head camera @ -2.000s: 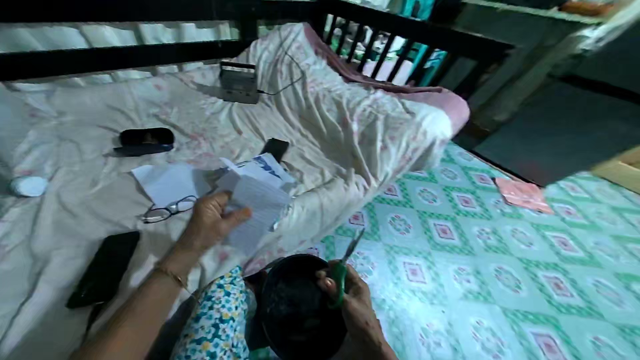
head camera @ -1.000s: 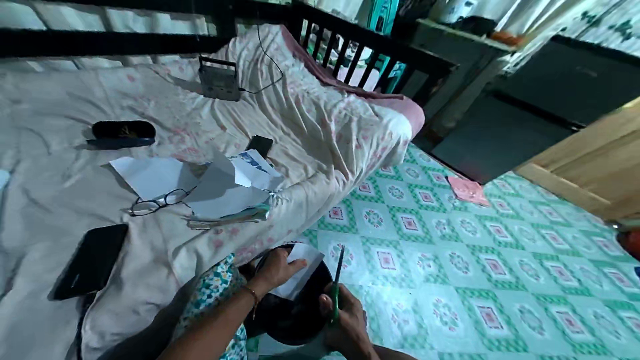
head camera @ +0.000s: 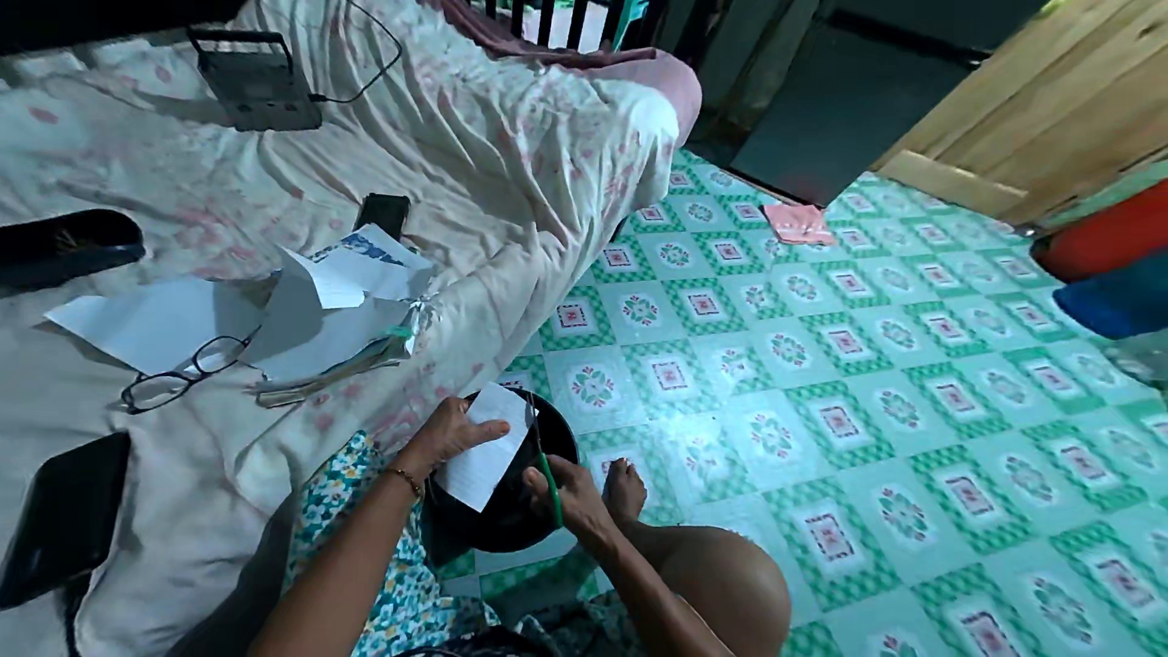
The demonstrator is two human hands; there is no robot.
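Observation:
My left hand [head camera: 456, 432] holds a piece of white paper [head camera: 485, 456] over a black bucket [head camera: 547, 415]. In my right hand [head camera: 568, 493] is a pair of green-handled scissors [head camera: 550, 484], its blades pointing up beside the paper's right edge. How far apart the blades are cannot be made out. On the bed to the left, a stack of papers [head camera: 328, 333] lies beside a white sheet [head camera: 173, 319] and eyeglasses [head camera: 157, 391].
A black phone [head camera: 383, 214], a radio [head camera: 265, 87] with a cable, a dark eyeglass case [head camera: 68, 246] and a black device [head camera: 68, 516] lie on the bed [head camera: 511, 210]. A pink cloth [head camera: 798, 224] is on the tiled floor [head camera: 839, 420] near a dark cabinet [head camera: 830, 100].
Two seconds ago my left hand held paper above the bed; it is now over the bucket with a smaller piece. The scissors have come up against the paper. The view has shifted.

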